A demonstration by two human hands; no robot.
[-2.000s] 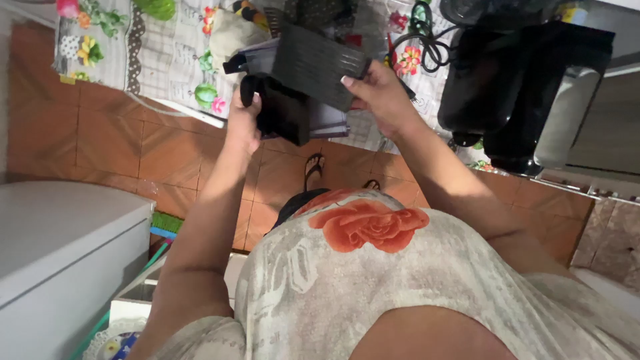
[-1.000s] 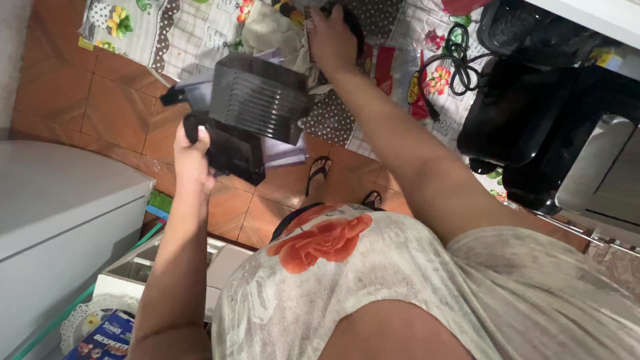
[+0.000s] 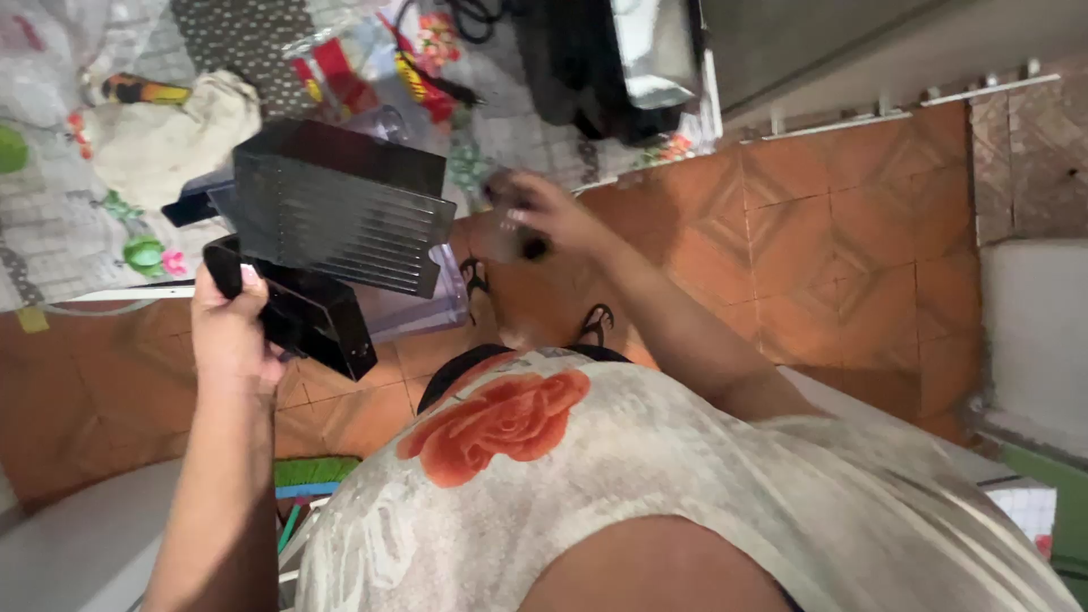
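My left hand (image 3: 234, 327) grips the black handle part of a plastic container assembly at the table's near edge. On top of it sits a black ribbed plastic piece (image 3: 340, 204), and a clear plastic bin (image 3: 425, 297) shows beneath and to the right. My right hand (image 3: 540, 208) is off to the right of these parts, past the table's edge and above the floor. It is blurred, with a dark thing at its fingers; what that is, and whether it is held, cannot be made out.
On the patterned tablecloth (image 3: 51, 229) lie a crumpled beige cloth (image 3: 174, 136), a red and yellow plastic packet (image 3: 340, 76) and a black cable (image 3: 476, 21). A black appliance (image 3: 578, 68) stands near the right edge. A green-bristled broom (image 3: 314, 472) is below, on the tiled floor (image 3: 807, 246).
My right hand was on the ribbed piece, then reached over the table near the beige cloth; now it is right of the assembly. My left hand keeps hold of the assembly. The view has shifted.
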